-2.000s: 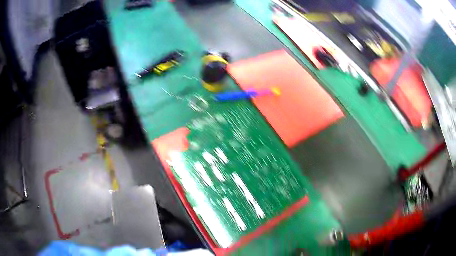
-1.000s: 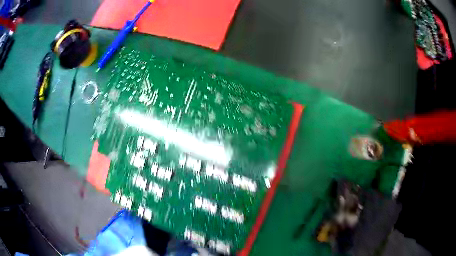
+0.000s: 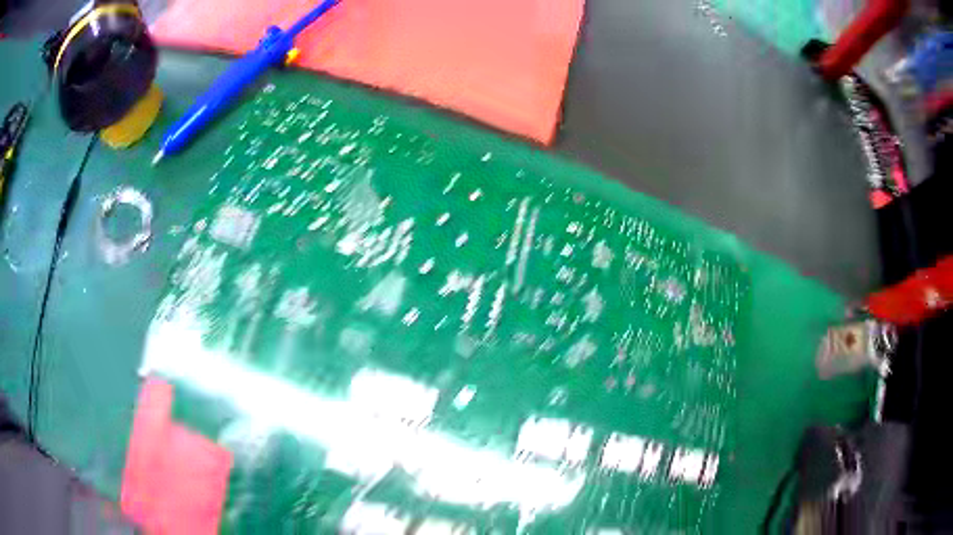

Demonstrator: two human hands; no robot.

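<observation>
A large green circuit board fills the middle of the head view, blurred, with a bright white glare band across its lower left. Rows of small white components show near its lower edge. No hand of mine is in the picture. A blue solder sucker lies beyond the board's upper left corner. A silvery solder coil lies on the green mat left of the board.
A black round item with a yellow base stands at the upper left. A red pad lies behind the board, another red piece at lower left. A red post and a small whitish bottle are at the right.
The view has moved closer to the board, which appears larger and reaches past the lower edge. The blue glove-like shape at the bottom has left the picture.
</observation>
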